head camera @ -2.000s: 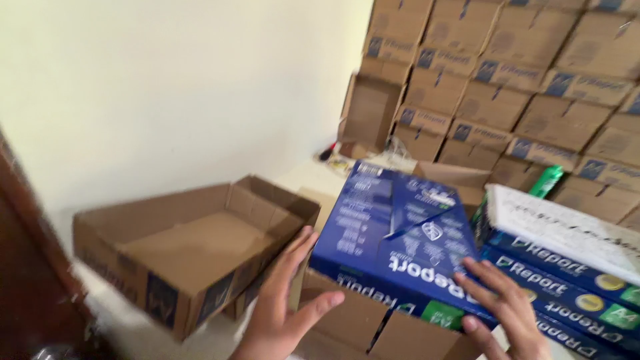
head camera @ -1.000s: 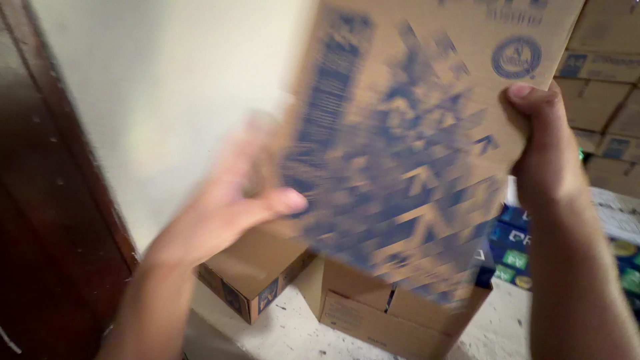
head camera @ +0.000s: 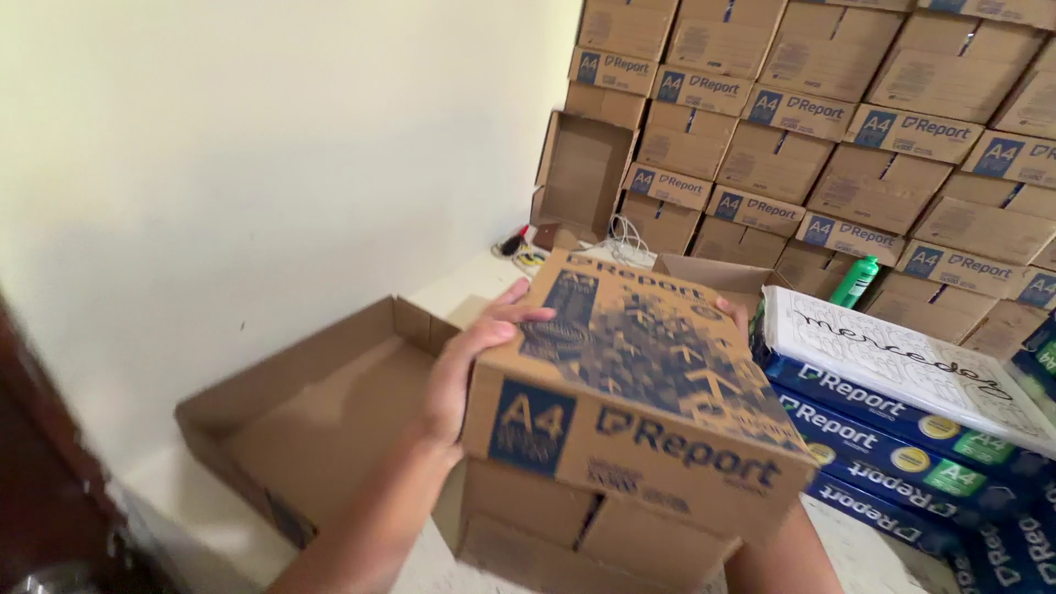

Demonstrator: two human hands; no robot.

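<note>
A printed cardboard lid (head camera: 643, 355) of a Report A4 paper box sits over the top of a cardboard box body (head camera: 577, 528), its printed face up. My left hand (head camera: 487, 346) grips the lid's left side, thumb on the top. On the far right side of the lid my right hand (head camera: 733, 318) shows only its fingertips; the rest is hidden behind the lid. An open, shallow cardboard lid (head camera: 330, 412) lies to the left, hollow side up.
Blue paper reams (head camera: 866, 412) are stacked at the right, a white printed pack (head camera: 907, 355) on top. Behind stand a green bottle (head camera: 855, 282), another open carton (head camera: 718, 276), cables (head camera: 627, 239) and a wall of paper boxes (head camera: 775, 157). A white wall (head camera: 289, 148) rises at the left.
Two seconds ago my hands were at a blue ream on the box. One second ago they held the printed lid raised and tilted; now it is down over the box.
</note>
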